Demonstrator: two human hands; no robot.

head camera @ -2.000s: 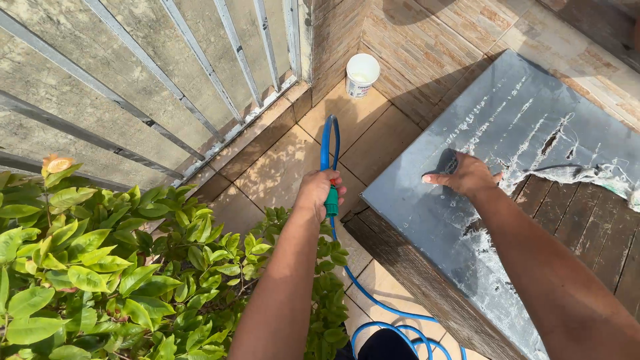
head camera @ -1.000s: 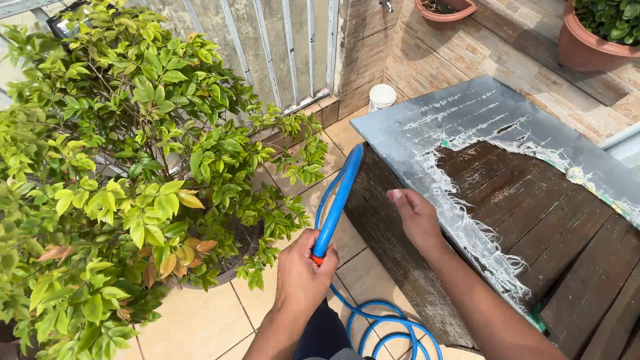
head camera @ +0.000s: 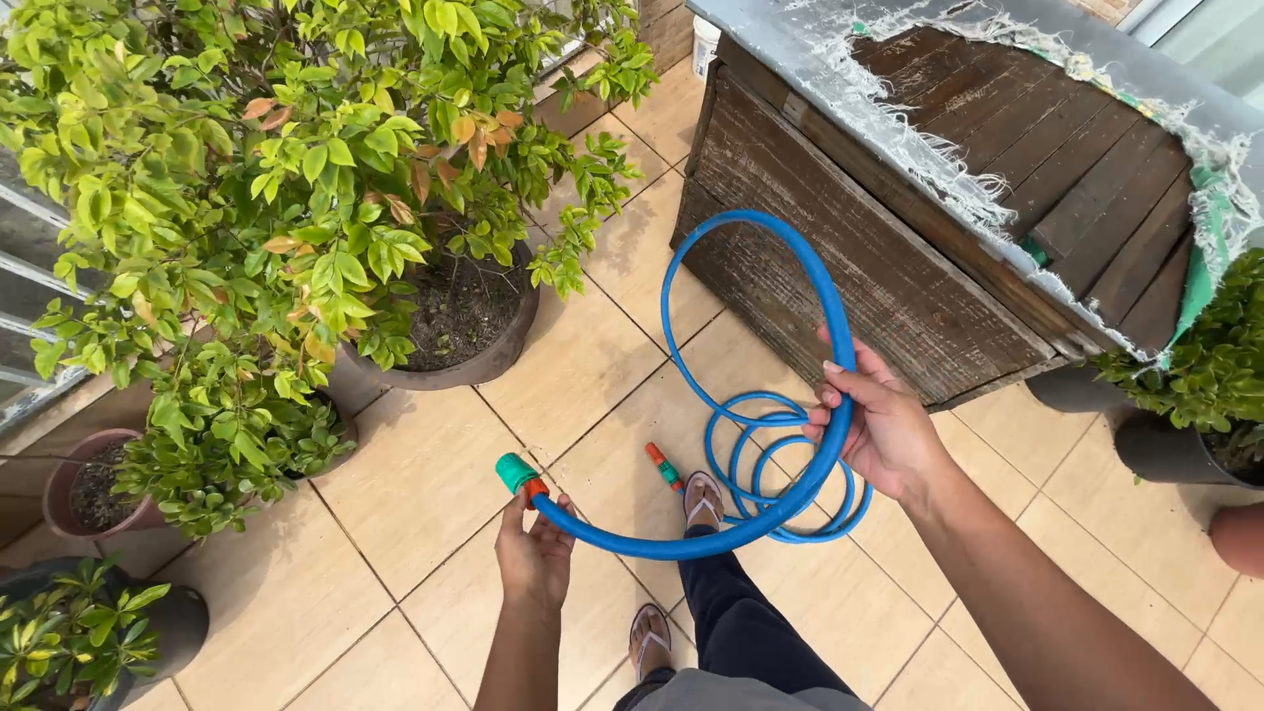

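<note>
My left hand (head camera: 534, 548) holds a blue garden hose (head camera: 662, 546) close to its end, where a green and orange hose connector (head camera: 518, 475) points up and left. Farther along the same hose, my right hand (head camera: 874, 420) has its fingers around it. Between the hands the hose bows down toward me, and beyond my right hand it loops up and back to the floor. Loose coils (head camera: 750, 464) lie on the tiles near my foot. Beside them rests a second orange and green hose fitting (head camera: 665, 466).
A large potted shrub (head camera: 444, 370) stands at the left, with smaller pots (head camera: 99, 484) below it. At the upper right is a wooden box (head camera: 839, 227) under a frayed grey cover (head camera: 918, 158). A white bucket (head camera: 704, 44) stands behind it. Potted plants (head camera: 1175, 449) line the right side.
My right hand, on the grey cover two seconds ago and off the hose one second ago, now holds the hose. The view has swung down toward the floor and my feet.
</note>
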